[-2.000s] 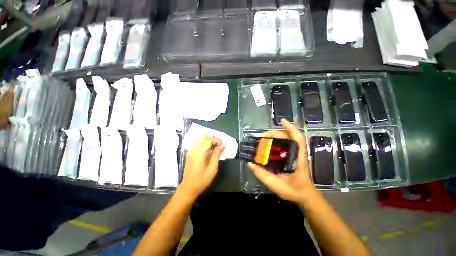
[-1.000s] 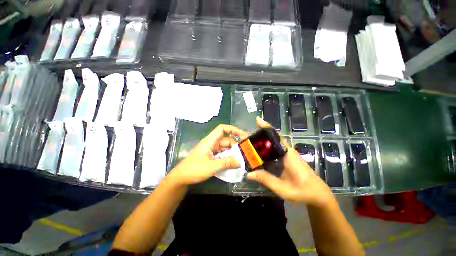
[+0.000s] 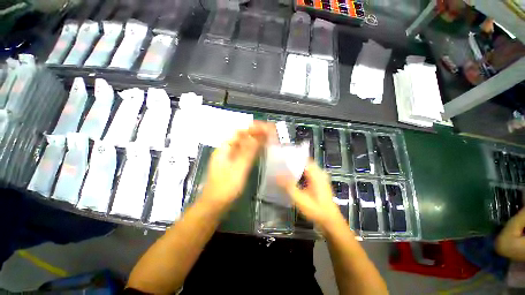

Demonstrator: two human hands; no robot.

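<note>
A white sleeve (image 3: 286,161), blurred, is held upright over the left end of the right-hand clear tray; whether a phone is inside I cannot tell. My right hand (image 3: 311,195) is closed on its right side. My left hand (image 3: 235,164) is raised to its left, blurred, fingers near its top edge; whether it touches the sleeve is unclear. Black phones (image 3: 367,206) lie in two rows in the clear tray (image 3: 412,196). White bagged phones (image 3: 133,180) stand in two rows in the left tray. Flat empty sleeves (image 3: 225,125) lie beside them.
Stacked filled trays (image 3: 23,132) are at far left. Across the bench are a clear tray (image 3: 230,68) with a few white bagged items, and white sleeve bundles (image 3: 417,95). More black phones (image 3: 506,178) lie at right, near another person's arm (image 3: 511,239). A red stool (image 3: 429,259) is below.
The orange-banded phone seen in my right hand is no longer visible; the white sleeve is now upright there. My left hand has moved up and away from my right. The view has shifted right.
</note>
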